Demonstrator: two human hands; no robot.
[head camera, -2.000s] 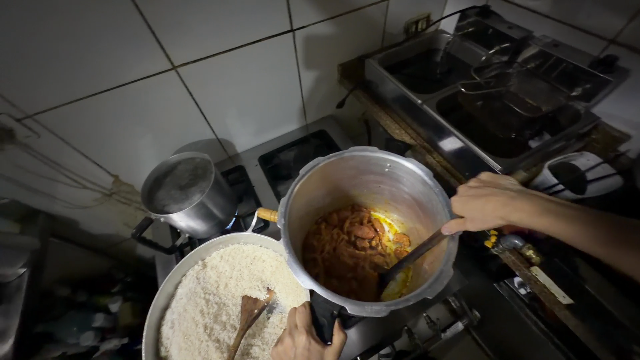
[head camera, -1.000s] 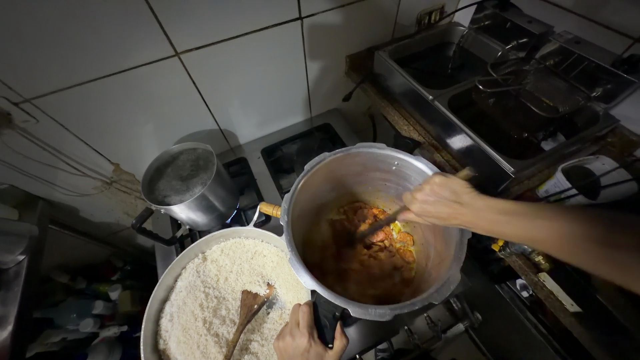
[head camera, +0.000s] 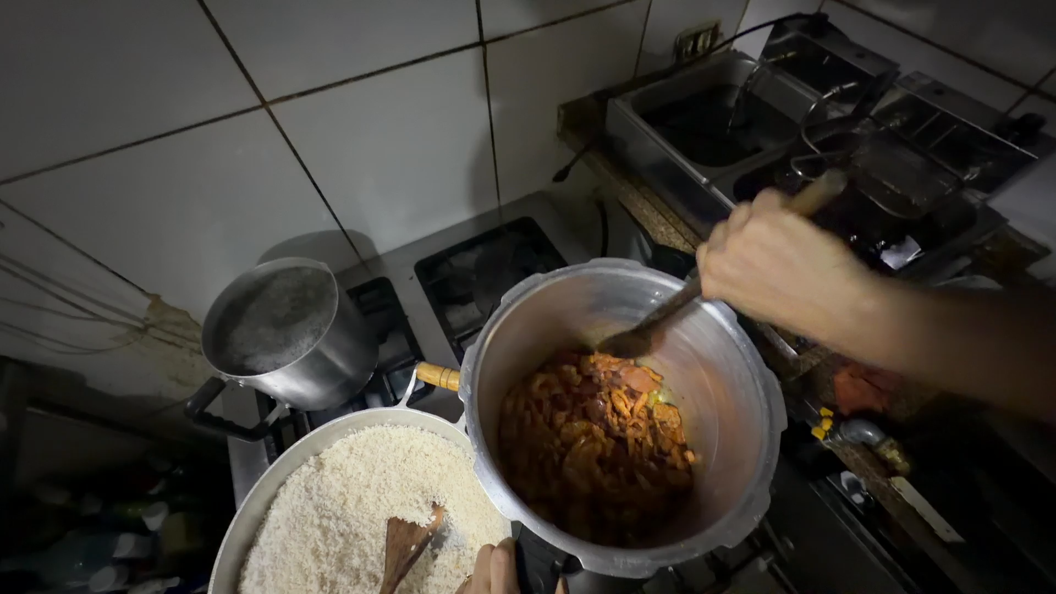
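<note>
My right hand (head camera: 780, 252) grips the handle of a wooden spoon (head camera: 660, 318), whose head rests in a large aluminum pressure cooker pot (head camera: 747, 396), against the far inside wall. Reddish-orange chopped food (head camera: 610, 429) covers the pot's bottom. At the bottom edge, my left hand (head camera: 495, 569), partly cut off, holds the pot's black handle (head camera: 540, 561). Left of the pot, and close against it, is a wide pan (head camera: 272, 487) of white rice (head camera: 355, 495) with a wooden spatula (head camera: 406, 546) lying in it.
A steel pot of steaming liquid (head camera: 280, 330) stands at the back left of the gas stove (head camera: 396, 272), its black handle pointing left. A bare burner grate (head camera: 487, 272) lies behind the pressure cooker. At the back right are fryer basins (head camera: 709, 124) with wire baskets. Tiled wall runs behind.
My right hand has moved the spoon about in the pot, its head going from the right side to the middle and now the far wall. The food has shifted. The left hand stays at the handle.
</note>
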